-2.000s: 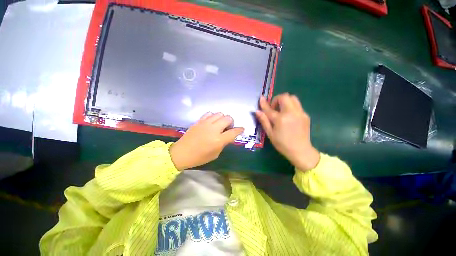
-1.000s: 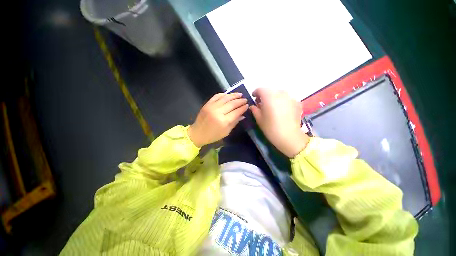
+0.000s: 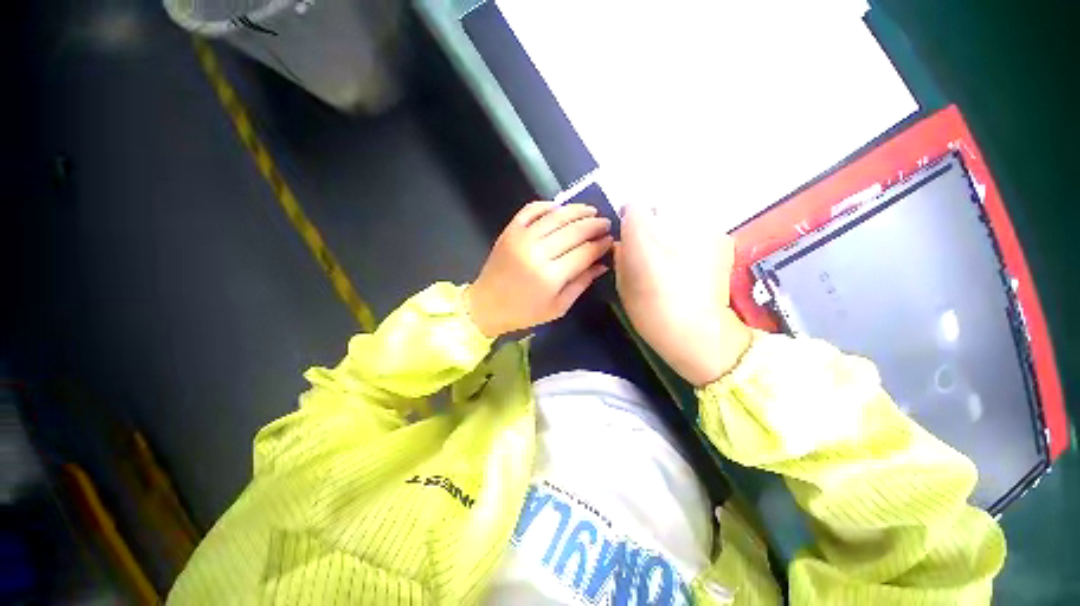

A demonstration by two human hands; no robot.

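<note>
White strip sheets (image 3: 734, 107) lie on the bench, with a dark end band (image 3: 529, 104) along their left side. My left hand (image 3: 542, 266) is at the near end of this band, its fingertips pinching the dark corner of a sheet. My right hand (image 3: 675, 284) is beside it over the sheet's near edge; its fingertips are mostly hidden, so what they hold cannot be told. The grey panel (image 3: 912, 320) lies to the right in a red fixture (image 3: 829, 195), with black strips along its edges.
A pale bin (image 3: 320, 53) stands on the dark floor at the upper left, beyond the bench edge (image 3: 480, 83). A yellow line (image 3: 284, 195) runs along the floor. An orange-yellow frame (image 3: 107, 533) is at the lower left. Green mat (image 3: 1019, 71) shows behind the fixture.
The view has turned from the panel to the white sheets. Both hands have left the panel's lower right corner and are now at the sheets' near end. In the last second they have barely moved.
</note>
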